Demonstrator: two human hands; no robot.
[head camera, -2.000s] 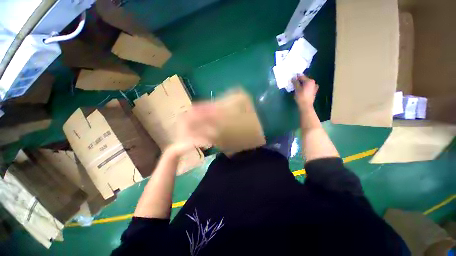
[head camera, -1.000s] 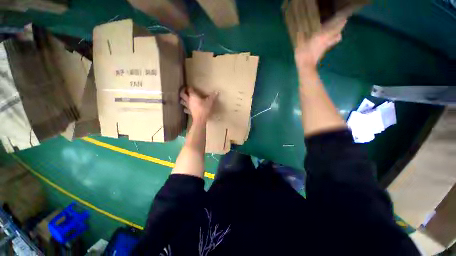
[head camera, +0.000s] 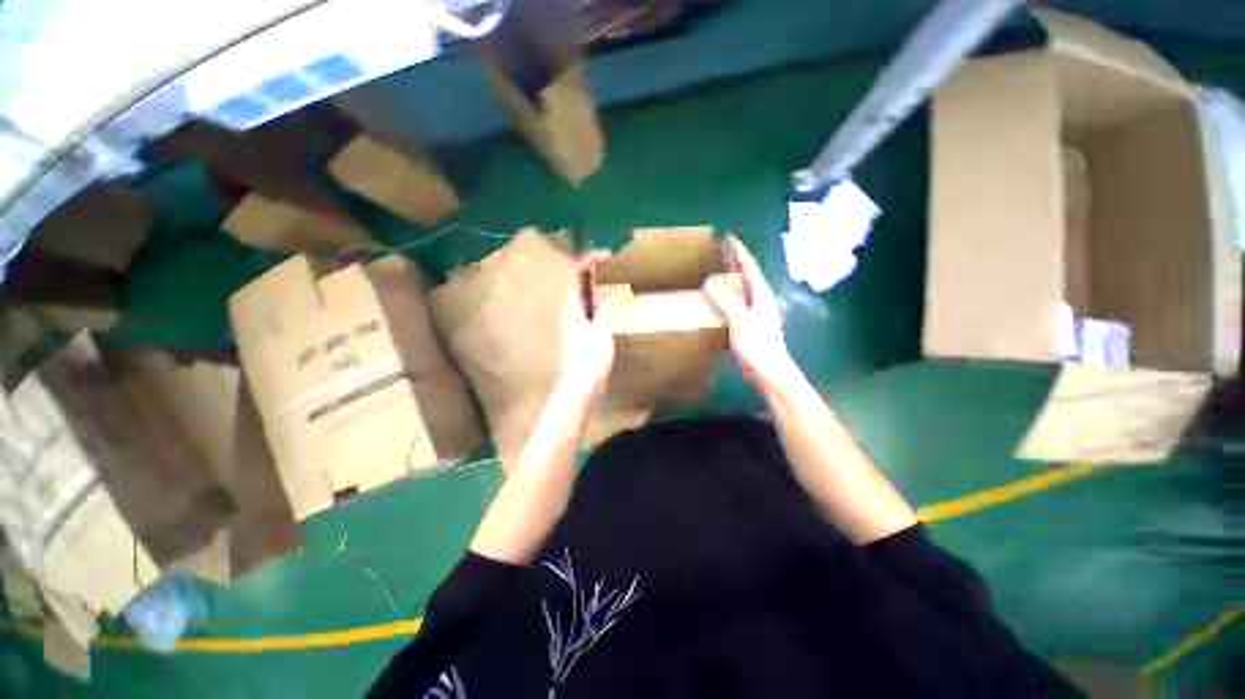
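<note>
A small brown carton (head camera: 669, 328) is held in front of my body, its top open and a back flap upright. My left hand (head camera: 590, 328) grips its left end and my right hand (head camera: 746, 311) grips its right end, with fingers at the end flaps. The inside is mostly shaded. Flat carton blanks (head camera: 505, 321) lie just left of and partly behind the carton. White slips (head camera: 829, 235) lie in a loose pile to the right, touched by neither hand.
A bundle of blanks (head camera: 348, 376) with dark lettering lies at left, more bundles (head camera: 82, 478) beyond. Small open cartons (head camera: 396, 178) stand at upper left. A large carton (head camera: 994, 205) with small white-purple packets (head camera: 1100, 341) is at right. A pale metal bar (head camera: 908, 89) slants above the slips.
My left hand has left the flat blanks. My right hand has come down from the top of view. Both now hold one open small carton in front of me. The view has turned.
</note>
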